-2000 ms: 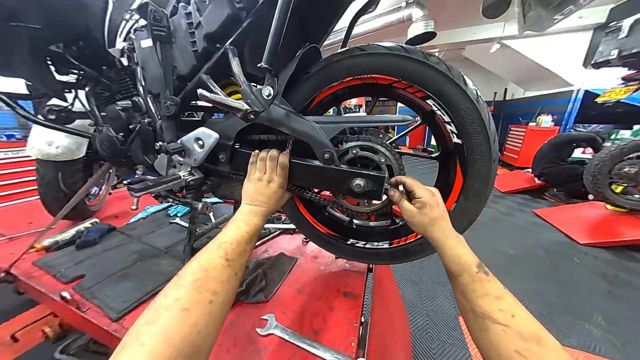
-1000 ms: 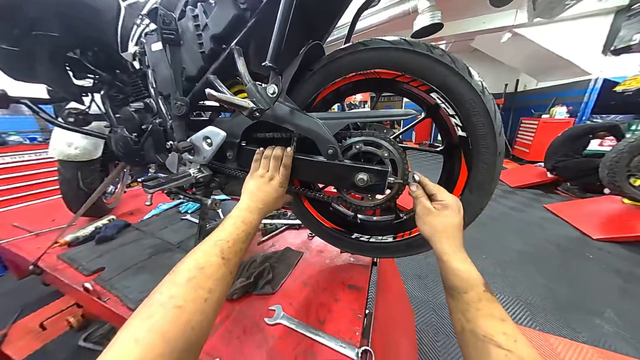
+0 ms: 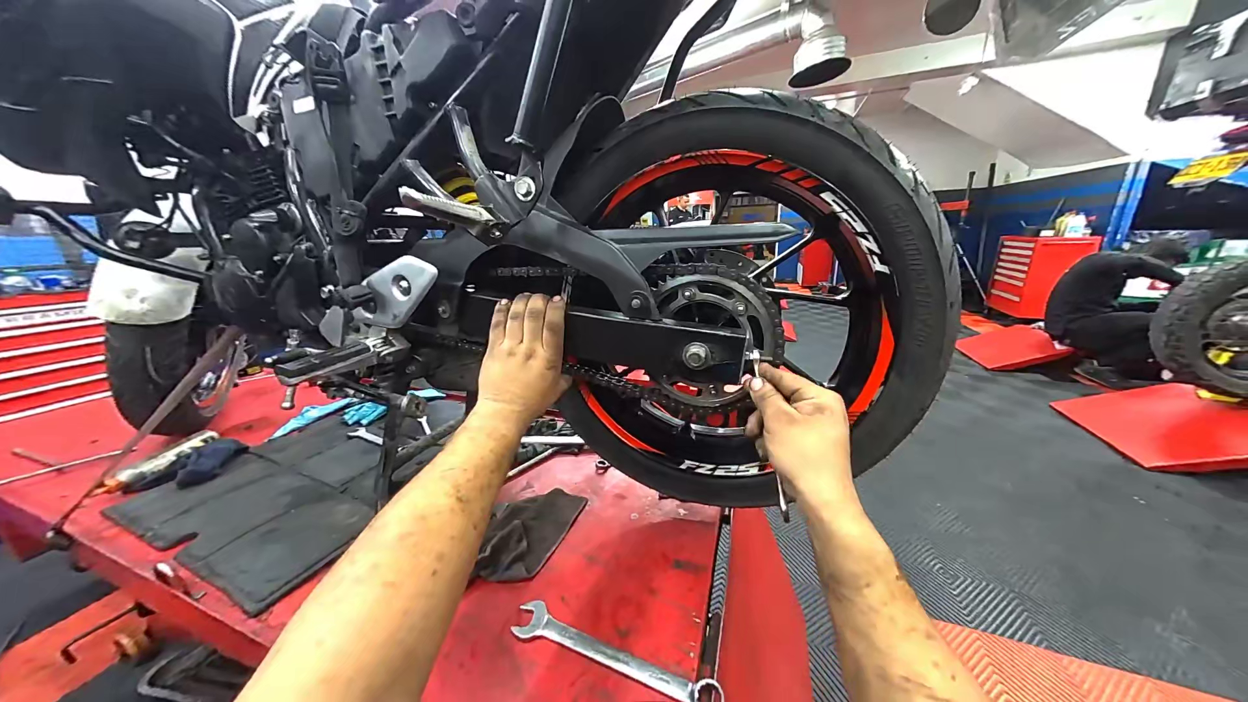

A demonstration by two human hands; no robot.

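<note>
My left hand (image 3: 524,349) rests with its fingers over the black swingarm (image 3: 624,334) of a motorcycle; a thin tool or rod stands just behind its fingertips. Between the thumb and fingers of my right hand (image 3: 801,426) is a small wrench (image 3: 783,499), its upper end at the adjuster bolt (image 3: 753,356) on the swingarm's rear end. The axle nut (image 3: 696,355) lies just left of that bolt. Behind are the rear sprocket (image 3: 726,292), the drive chain (image 3: 624,382) and the rear wheel's tire (image 3: 921,292). A combination wrench (image 3: 609,655) lies on the red lift below.
On the red lift table (image 3: 624,546) lie a dark cloth (image 3: 531,534), black mats (image 3: 283,517) and blue gloves (image 3: 363,413). At right, a person in black (image 3: 1107,302) crouches near another wheel (image 3: 1209,327). A red tool cabinet (image 3: 1043,276) stands behind.
My right hand has shifted about the swingarm's rear end, and the small wrench now shows below it. My left hand stays on the swingarm.
</note>
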